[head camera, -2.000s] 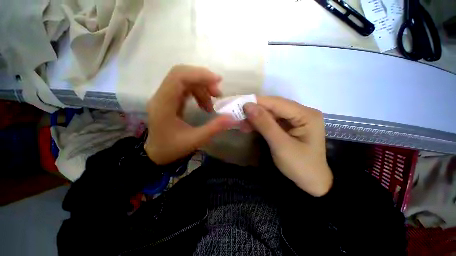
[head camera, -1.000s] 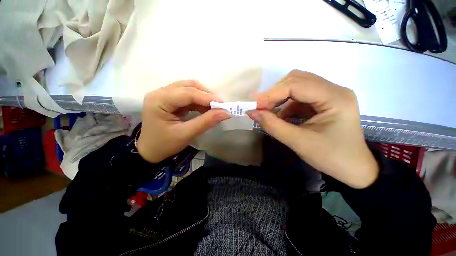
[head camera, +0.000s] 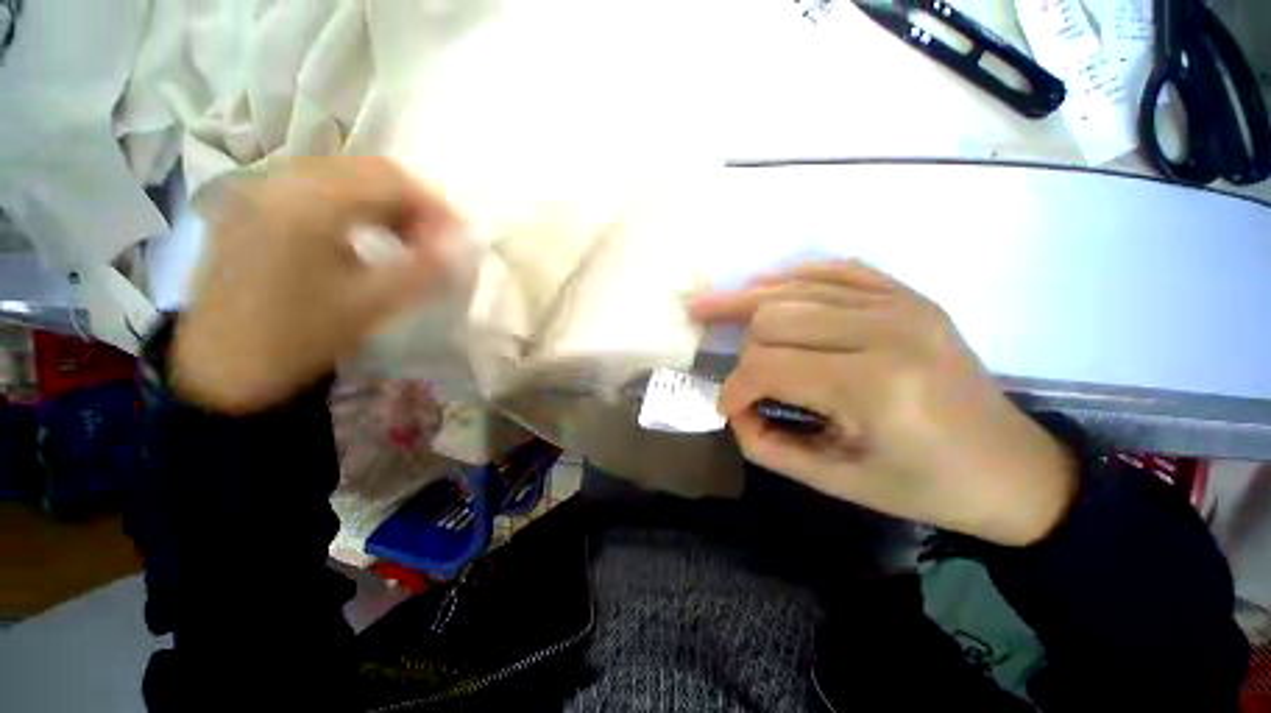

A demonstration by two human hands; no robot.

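Observation:
A small white care label (head camera: 683,401) with tiny print sticks out from the fingers of my right hand (head camera: 871,397). The dark end of a slim black tool (head camera: 789,414), which looks like thread snips, shows in the same hand. My left hand (head camera: 321,279) is blurred at the left, its fingertips beside the raised folds of the cream cloth panel (head camera: 558,300). A small pale spot shows at its fingers; I cannot tell what it is or whether the hand grips the cloth. The panel hangs over the table edge towards my lap.
More cream cloth (head camera: 265,84) lies heaped at the upper left. A slotted black bar (head camera: 976,53), printed paper (head camera: 1084,77) and black shears (head camera: 1202,105) lie at the upper right. A blue basket (head camera: 439,536) is below left, a red basket (head camera: 1178,478) below right.
My left hand has let go of the label and moved left. My right hand keeps the label, slightly lower, and now shows a black tool. The cream panel is newly folded up between my hands.

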